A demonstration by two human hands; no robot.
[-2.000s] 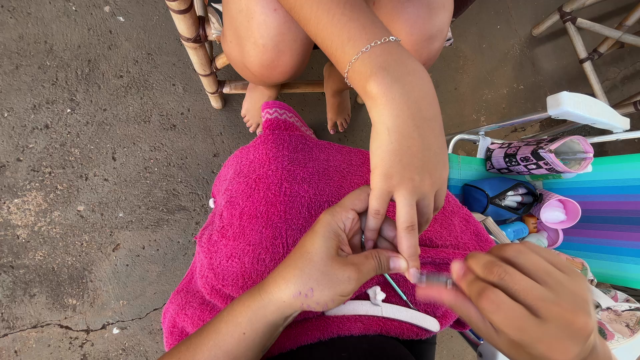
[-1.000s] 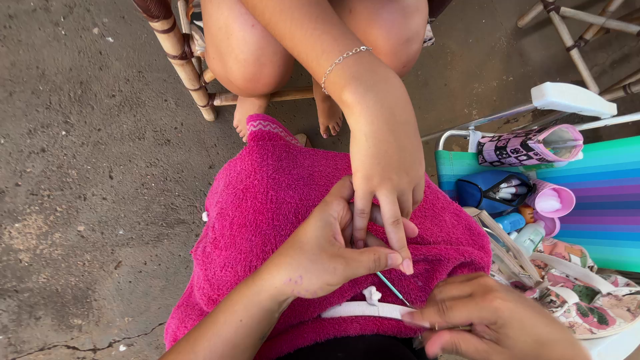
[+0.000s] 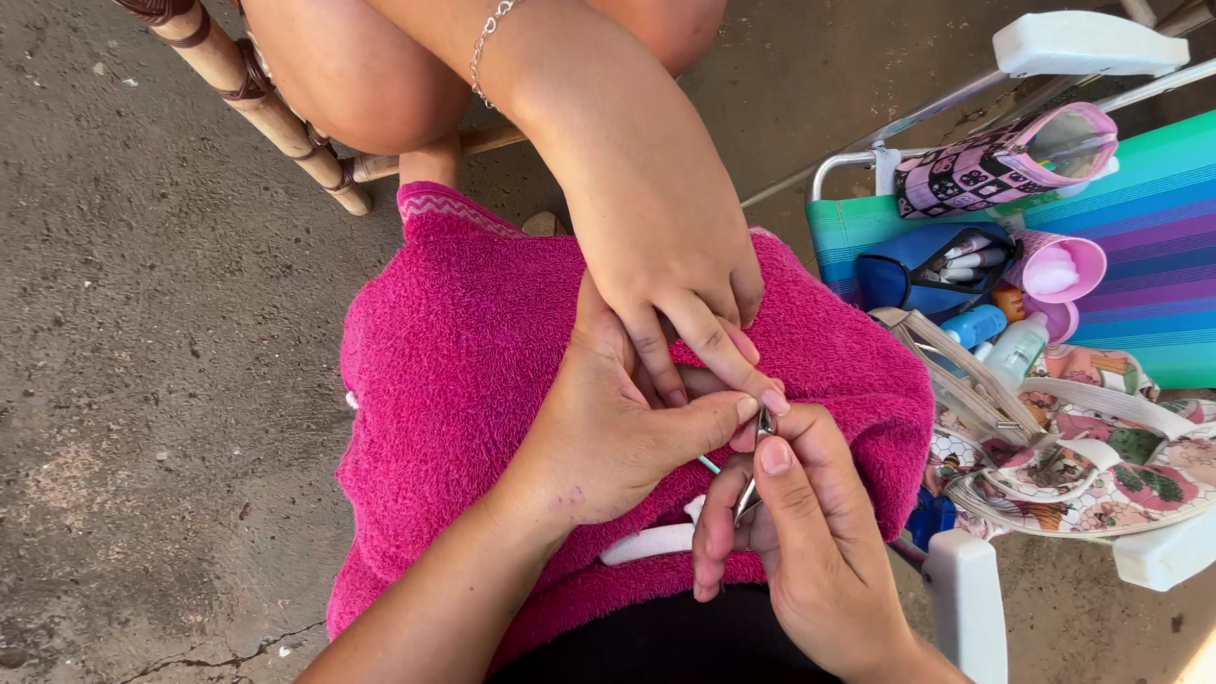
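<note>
My left hand (image 3: 617,418) holds a finger of another person's hand (image 3: 665,209), its thumb near that fingertip. That hand, with a chain bracelet (image 3: 483,52) at its wrist, reaches down from the top of the view. My right hand (image 3: 807,513) grips metal cuticle nippers (image 3: 755,465), their tip at the nail of the held finger. Under the hands a pink terry towel (image 3: 456,361) covers my lap. A thin teal stick (image 3: 709,465) shows partly behind my left thumb. A white strip (image 3: 651,544) and a small white wad (image 3: 695,508) lie on the towel; my right hand partly hides them.
On the right, a striped folding chair (image 3: 1159,285) holds a checkered pouch (image 3: 959,176), a blue case (image 3: 888,271), a pink cup with cotton (image 3: 1088,271), bottles (image 3: 1016,350) and a floral bag (image 3: 1092,494). The other person's bamboo chair (image 3: 237,85) stands at the top left.
My right hand has moved up from the towel's lower edge to the other person's fingertip, and the nippers now show plainly in it. My left hand still holds that person's finger.
</note>
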